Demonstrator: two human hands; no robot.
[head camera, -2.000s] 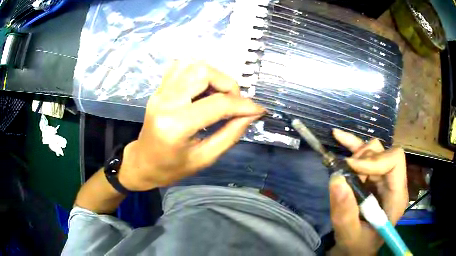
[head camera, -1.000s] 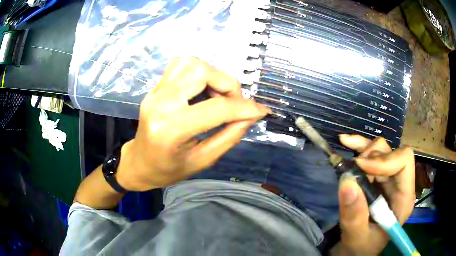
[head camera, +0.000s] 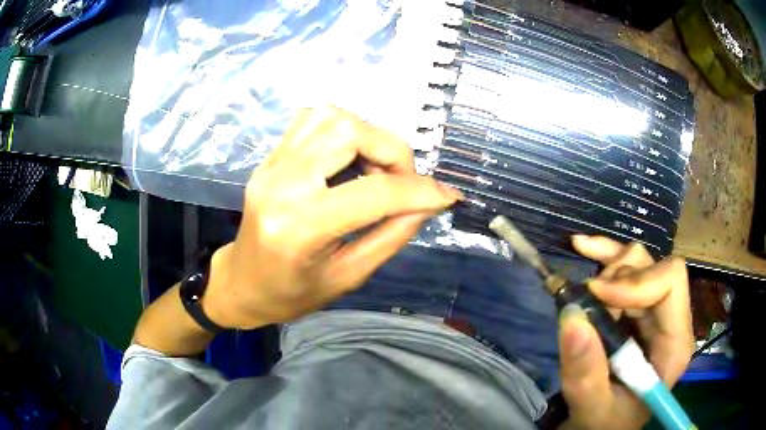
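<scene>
Several black circuit strips (head camera: 571, 159) lie side by side, with strong glare across them. White end pieces (head camera: 426, 138) form a column at their left ends. My left hand (head camera: 336, 210) pinches at the lower left of the strips; something thin and dark shows at the fingertips, too small to name. My right hand (head camera: 626, 311) holds a soldering iron (head camera: 579, 304) with a black collar and light-blue and white handle. Its metal tip points up-left at the near strips, just right of my left fingertips. Contact cannot be told.
A crinkled clear plastic bag (head camera: 210, 92) lies left, partly under my left hand. A round brassy tin (head camera: 721, 46) is at the upper right on the brown board (head camera: 722, 193). A small green stand with a silvery roll (head camera: 23, 84) is far left. White crumpled material (head camera: 94, 227) hangs below.
The view has shifted slightly against the strips. The iron's tip sits a little lower relative to my left fingertips. Both hands keep their grips.
</scene>
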